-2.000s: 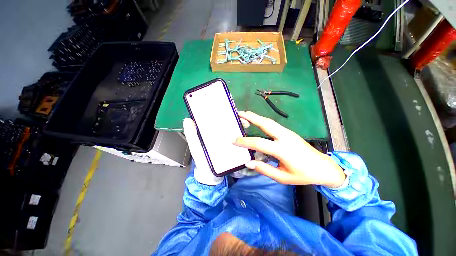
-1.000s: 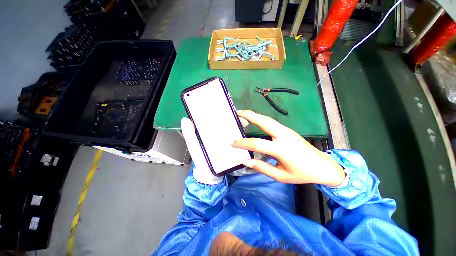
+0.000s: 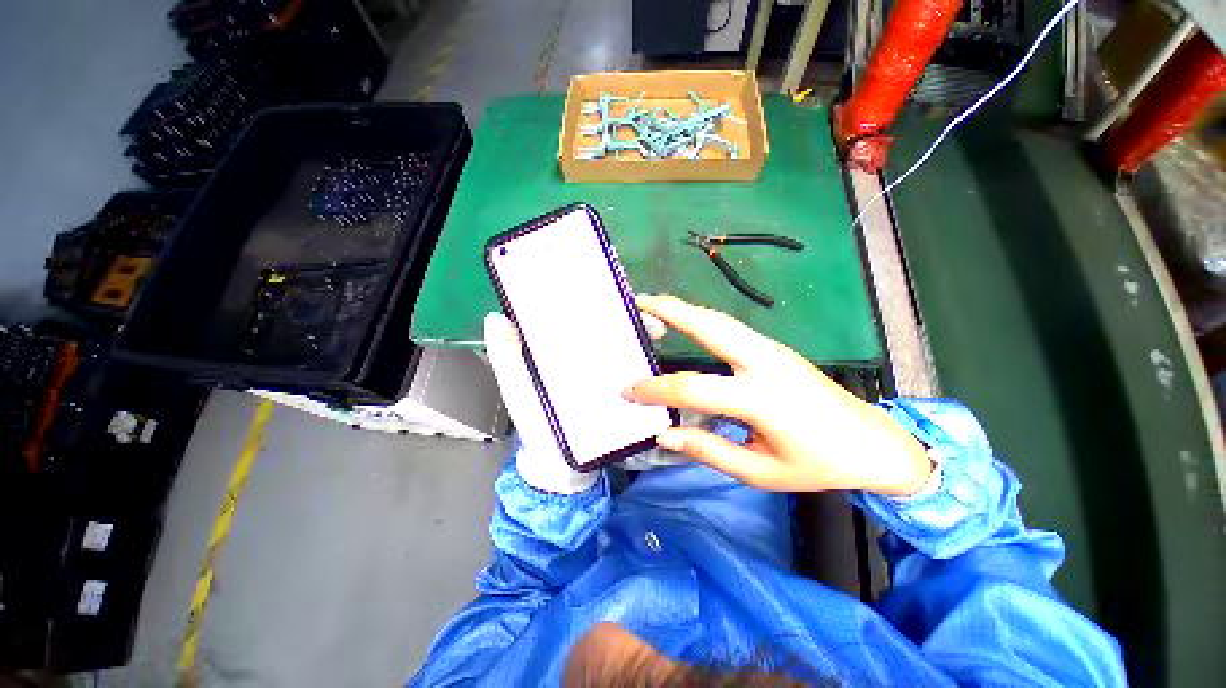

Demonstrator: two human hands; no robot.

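Note:
A smartphone (image 3: 578, 336) with a black edge and a blank white screen is held upright over the near edge of the green table. My left hand (image 3: 538, 423), in a white glove, holds it from behind and from its left side; most of its fingers are hidden behind the phone. My right hand (image 3: 787, 410) is bare. Its index fingertip is at the lower right of the screen, and its thumb and another finger are by the phone's right edge. Diagonal cutters (image 3: 740, 260) with dark handles lie spread on the table, touched by no hand.
A cardboard tray (image 3: 663, 171) with tangled pale blue-green pieces stands at the table's back. A black bin (image 3: 242, 343) with small dark parts is left of the green table (image 3: 538, 161). At right are a red-wrapped post (image 3: 894, 67), a white cable (image 3: 968, 118) and a green conveyor belt (image 3: 1062, 336).
The view has shifted slightly, so the table and tray sit a little higher in the picture. The hands and phone keep nearly the same pose.

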